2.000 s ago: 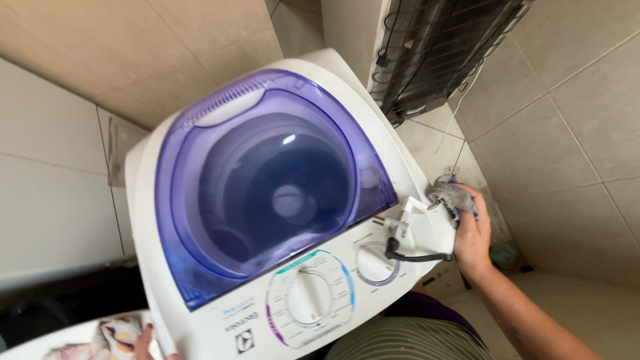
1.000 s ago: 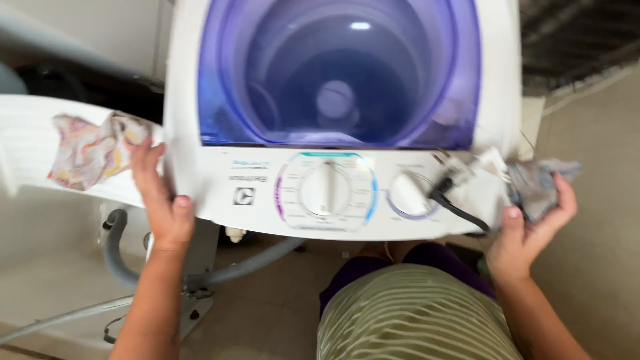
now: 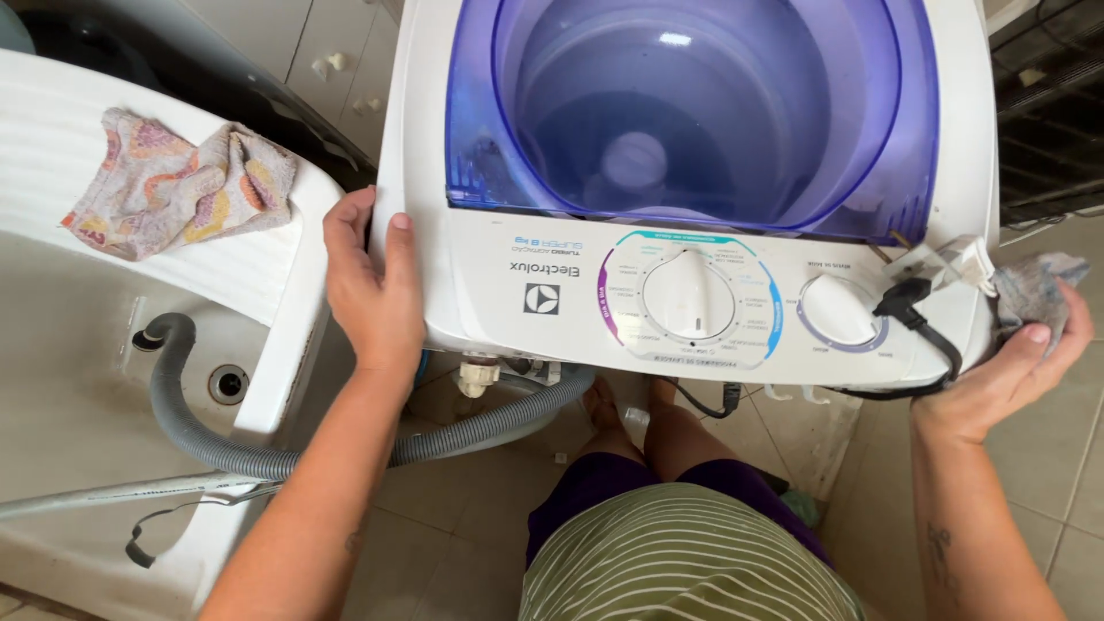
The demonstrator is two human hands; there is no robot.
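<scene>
A white Electrolux washing machine (image 3: 483, 319) with a translucent purple lid (image 3: 914, 129), lid down, fills the upper middle. My left hand (image 3: 375, 285) rests against its left corner, thumb on the top edge and fingers at the side, holding no loose thing. At the right corner my right hand (image 3: 1005, 371) holds a crumpled grey cloth (image 3: 1035, 289) against the machine's side. Beside that hand, a white plug adapter (image 3: 949, 263) and a black plug (image 3: 901, 302) with its cord lie on the control panel, right of the white dials (image 3: 688, 295).
At left is a white laundry sink (image 3: 289, 362) with a patterned cloth (image 3: 185, 185) on its ribbed board. A grey corrugated hose (image 3: 483, 431) runs from the sink under the machine. A dark wire grille (image 3: 1048, 112) stands at right. My feet are on the tiled floor below.
Two seconds ago the machine appeared angled; it now sits nearly square in view, and the view itself has shifted. My left hand, barely in view then, is now at the left corner. The grey cloth remains in my right hand.
</scene>
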